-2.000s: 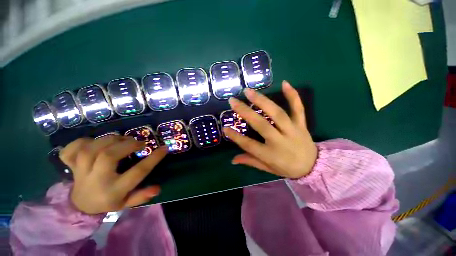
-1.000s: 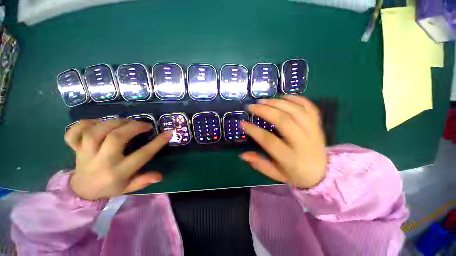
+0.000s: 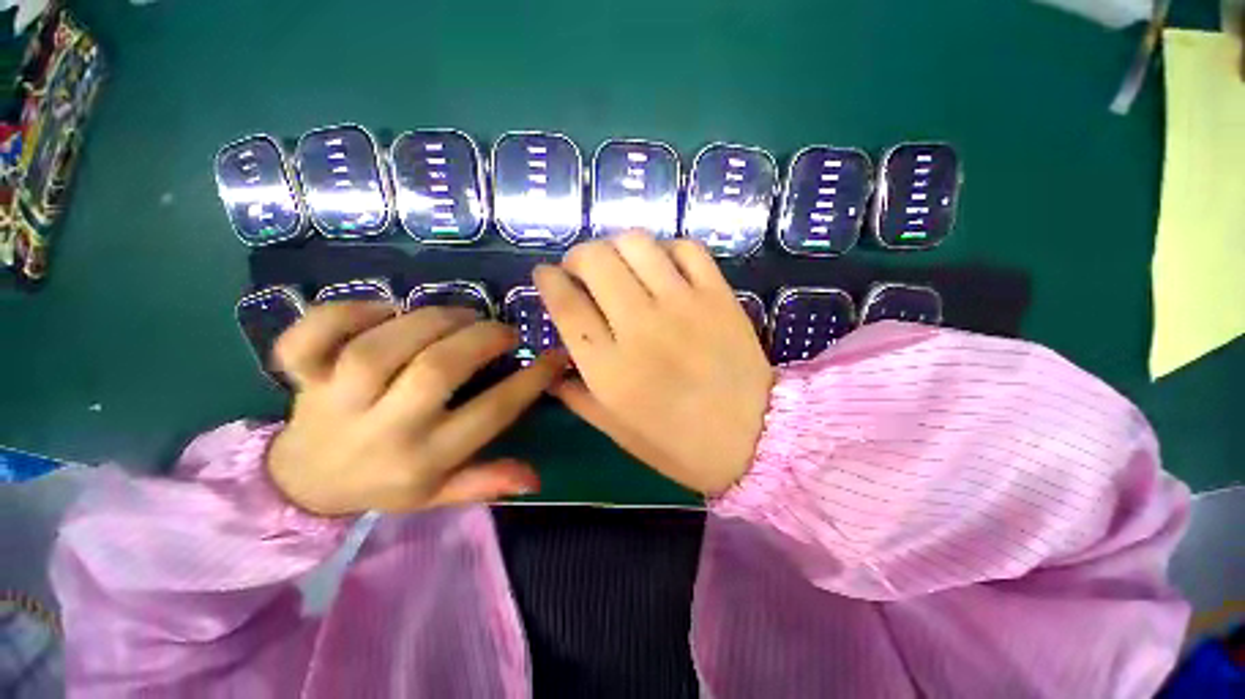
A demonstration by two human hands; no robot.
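Observation:
A back row of several smartwatch bodies [image 3: 537,189] lies on the green mat, their lit screens showing pale lines of text. A nearer row lies on a black strip [image 3: 994,298]; one watch near its right end [image 3: 811,324] shows a dot grid. My left hand [image 3: 403,396] is over the left part of the nearer row, fingers apart, index fingertip at a middle watch [image 3: 527,320]. My right hand [image 3: 669,352] is over the middle of this row, fingers bent and close together, covering watches. Neither hand holds anything.
The green mat [image 3: 710,68] lies under the watches. A multicoloured cartoon-patterned case [image 3: 55,144] is at the far left. Yellow paper [image 3: 1201,205] is at the right edge, with a slim pale strip [image 3: 1136,68] beside it. The mat's front edge runs before my lap.
My right hand has moved left from the right end of the nearer row to its middle. The middle watch's colourful face has changed to a dot grid. The whole view has shifted.

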